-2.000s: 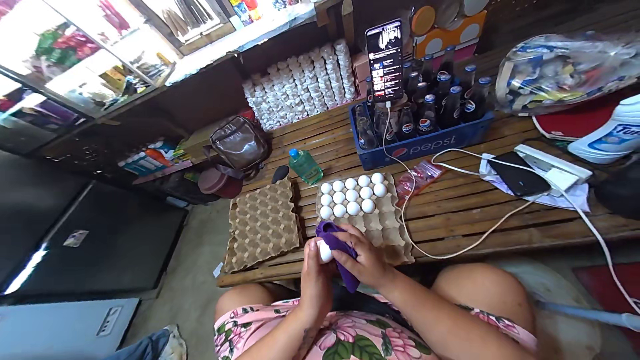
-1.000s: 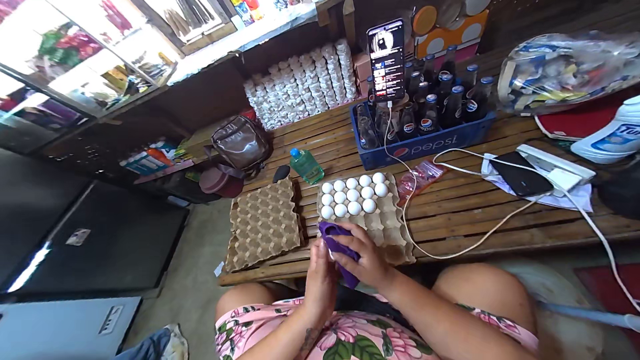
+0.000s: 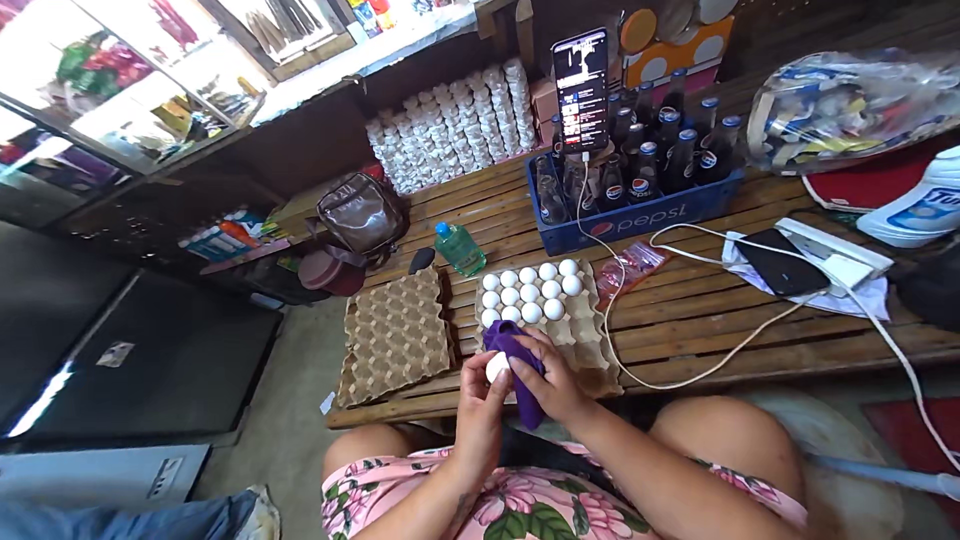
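Observation:
Above my lap, my left hand [image 3: 481, 391] grips a white egg [image 3: 497, 367] between thumb and fingers. My right hand [image 3: 550, 377] holds a purple cloth [image 3: 529, 401] bunched against the egg's right side. Just beyond my hands lies a pulp egg tray [image 3: 589, 341] with several white eggs [image 3: 530, 292] in its far and left cups; cups at its near right hold none. To the left, a second pulp egg tray [image 3: 394, 334] shows bare cups. Both trays rest on a slatted wooden table [image 3: 675, 300].
A green bottle [image 3: 460, 250] stands behind the trays. Farther back are a blue crate [image 3: 637, 221] of Pepsi bottles and an upright phone [image 3: 581, 90]. A white cable [image 3: 697, 386] loops across the right side; another phone [image 3: 781, 261] lies there. A person's trouser leg [image 3: 127, 517] shows lower left.
The egg was visible in my left hand two seconds ago, covered by the cloth and fingers one second ago, and shows again now. My hands have stayed in about the same place.

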